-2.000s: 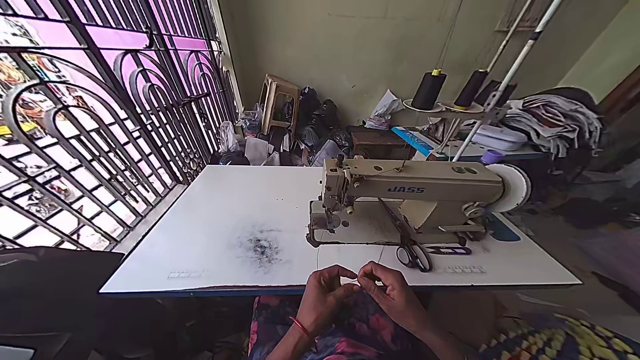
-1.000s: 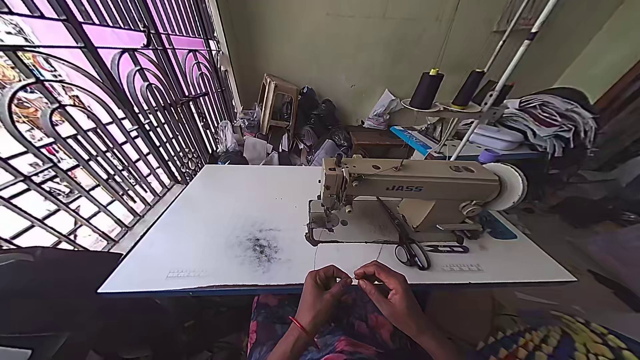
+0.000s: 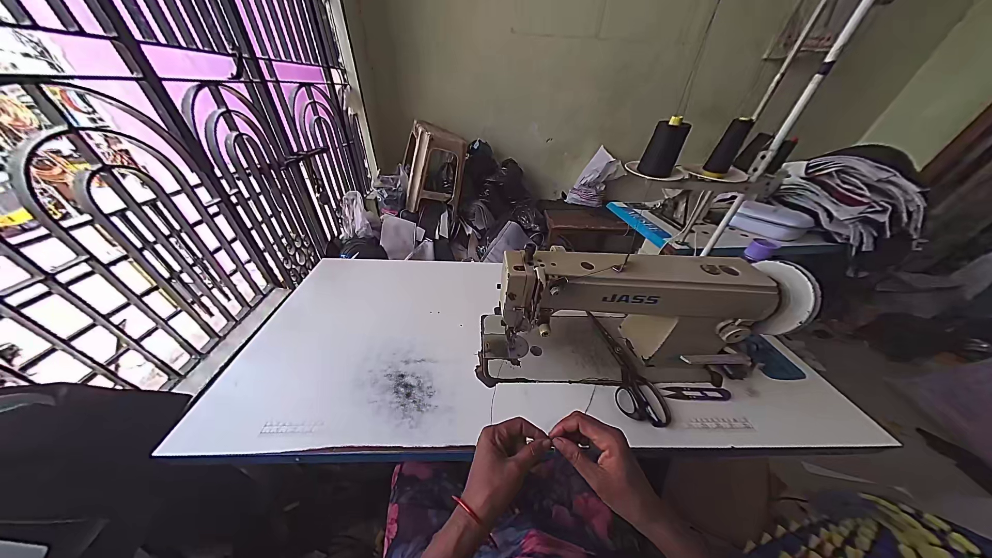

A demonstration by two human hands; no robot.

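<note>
My left hand (image 3: 508,457), with a red bangle on its wrist, and my right hand (image 3: 598,457) meet fingertip to fingertip at the front edge of the white sewing table (image 3: 310,349). Both pinch something tiny between them; what it is cannot be made out. A dark thread (image 3: 493,404) runs over the tabletop toward my hands from a beige industrial sewing machine (image 3: 651,287). Black-handled scissors (image 3: 639,391) lie open against the machine's bed, just beyond my right hand. Beside them is a pair of purple thread snips (image 3: 701,394).
Black thread cones (image 3: 663,149) stand on a rack behind the machine. A metal grille (image 3: 178,178) borders the left side. A plastic stool (image 3: 435,164) and bags (image 3: 504,190) are piled against the wall. Folded cloth (image 3: 856,194) lies at back right.
My hands stay together at the table's front edge, with small shifts of the fingers. The scissors, the snips and the machine have not moved.
</note>
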